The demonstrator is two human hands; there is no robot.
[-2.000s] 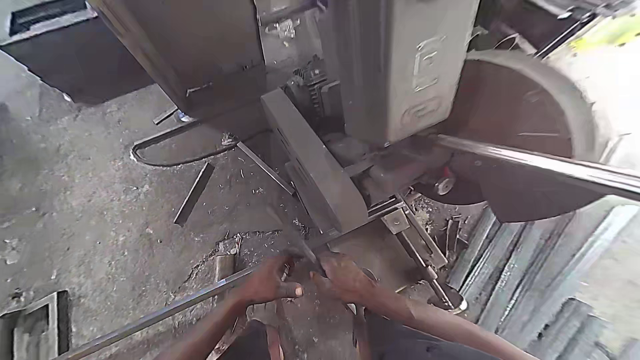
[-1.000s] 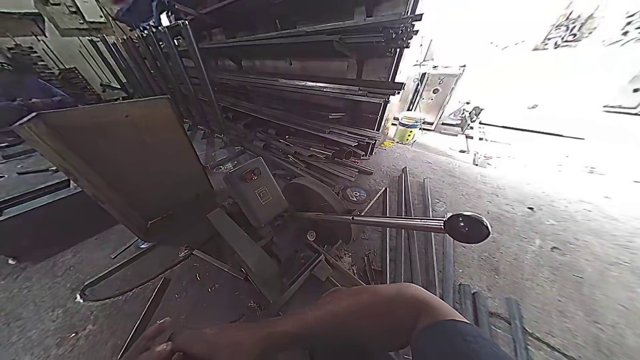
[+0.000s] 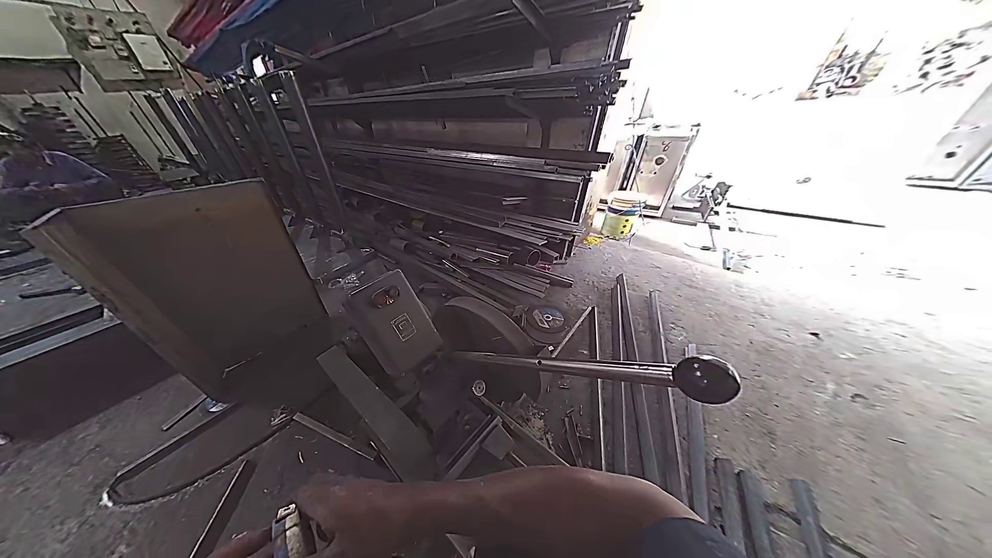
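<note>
Crossing the bottom of the head view, my right forearm ends in my right hand (image 3: 341, 511), which is closed around a small worn, pale object (image 3: 290, 532), perhaps a tape measure. More fingers show left of that object at the bottom edge; whether they belong to my left hand is unclear. Beyond my forearm stands an abrasive cut-off saw, with a grey switch box (image 3: 397, 329), a round wheel guard (image 3: 488, 337) and a long metal handle (image 3: 604, 369) ending in a black knob (image 3: 707, 379). Neither hand touches the handle.
A large metal plate box (image 3: 194, 287) stands left of the saw. Behind it, a rack (image 3: 465, 155) holds many metal bars and tubes. Steel profiles (image 3: 635, 387) lie on the floor at right. Farther back are a bucket (image 3: 622, 217) and, at far left, another person (image 3: 54, 174).
The view has swung up from the floor to the rack. Two seconds ago both hands were together at a long metal bar below the saw; now that bar is not seen in my right hand.
</note>
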